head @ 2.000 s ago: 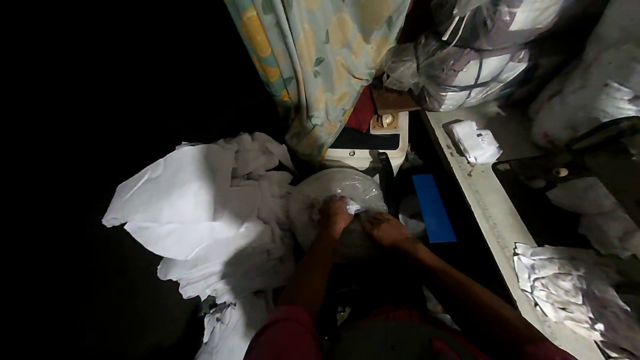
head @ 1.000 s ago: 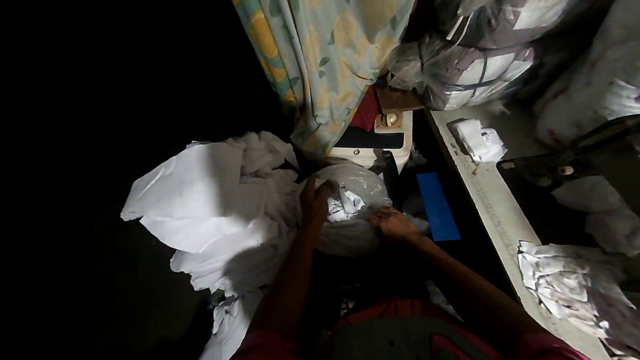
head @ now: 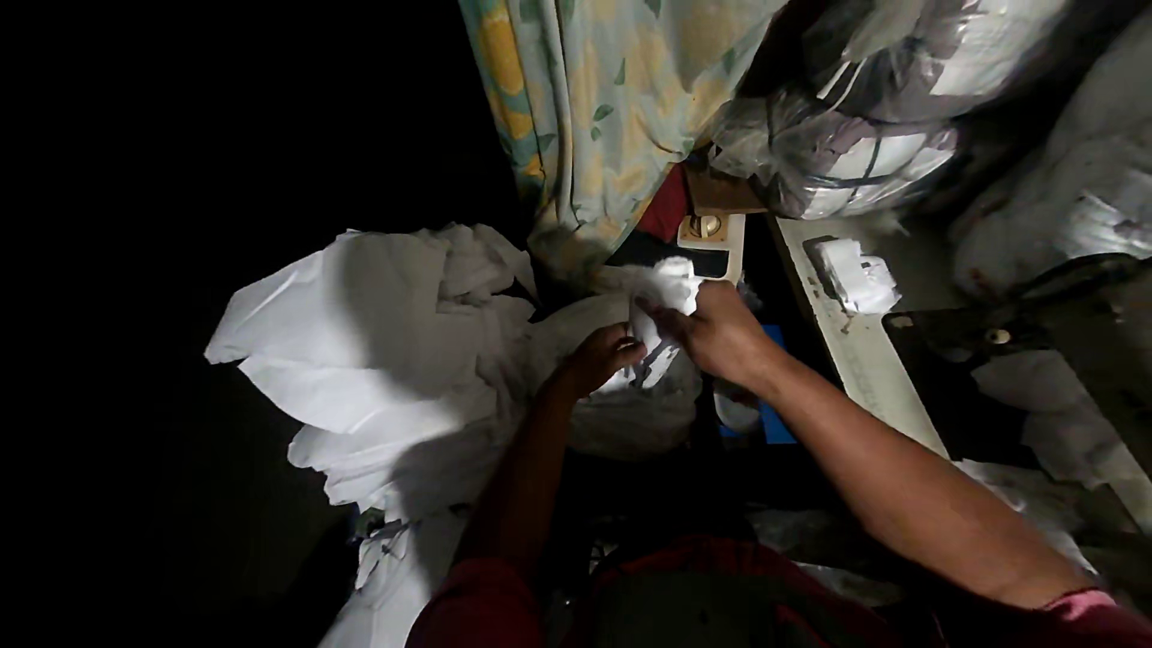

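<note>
My right hand (head: 711, 333) grips a bunched piece of white cloth or paper (head: 673, 277) above a translucent plastic bag (head: 630, 423). Close to its lower left edge is my left hand (head: 601, 360), fingers curled near the white piece; whether it grips it I cannot tell. The bag bulges with pale contents and rests against a large heap of white sheets (head: 387, 342), likely cloth, on the left. Parts of the bag's opening are hidden by my hands.
A patterned curtain (head: 621, 108) hangs ahead, beside a white device with a knob (head: 709, 227). On the right, a pale table edge (head: 864, 360) bears a small white bundle (head: 859, 277). Tied plastic bags (head: 864, 162) are stacked beyond. A blue panel (head: 776, 423) lies partly behind my right forearm.
My right hand has moved up from the bag's right side and now holds a bunched white piece. My left hand has shifted from the bag's left side toward my right hand.
</note>
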